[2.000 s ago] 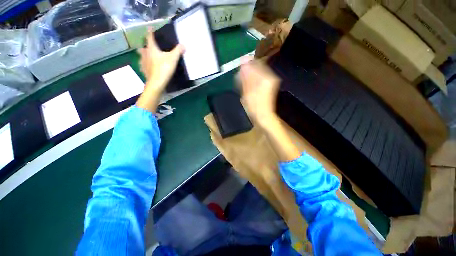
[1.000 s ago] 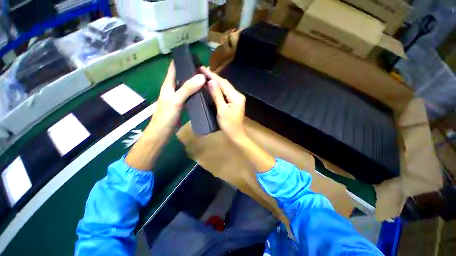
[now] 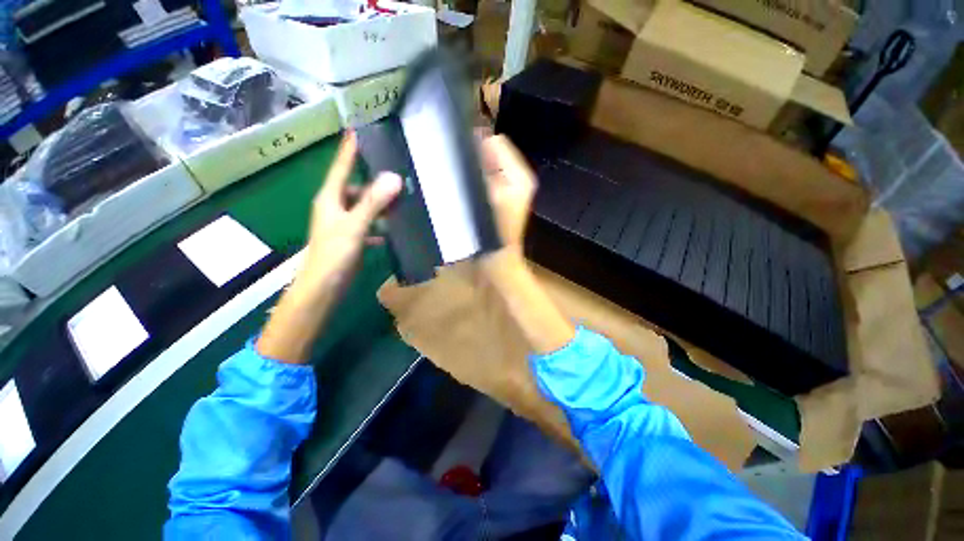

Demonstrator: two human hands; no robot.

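A gift box [image 3: 400, 196] is held open in front of me, above the belt edge. My left hand [image 3: 344, 217] grips its black half by the left side, thumb on the face. My right hand [image 3: 510, 196] is on the far side of the other half, the box base [image 3: 442, 174], which shows a white inner face; that half is blurred and angled away from the first. The right fingers are partly hidden behind it. Laid-out boxes, alternating black and white rectangles [image 3: 224, 250], lie along the far side of the belt.
The conveyor belt [image 3: 190, 423] curves left with a pale strip. The master carton [image 3: 877, 306] at right holds packed boxes [image 3: 698, 248]. Its torn carton flap [image 3: 465, 322] hangs toward my lap. White bins [image 3: 259, 132] of bagged black parts stand behind; a SKYWORTH carton [image 3: 714, 69] is at the back right.
The box was closed between both hands a second ago; now its halves are opened apart, showing the white face. The black box earlier lying on the flap is gone from there.
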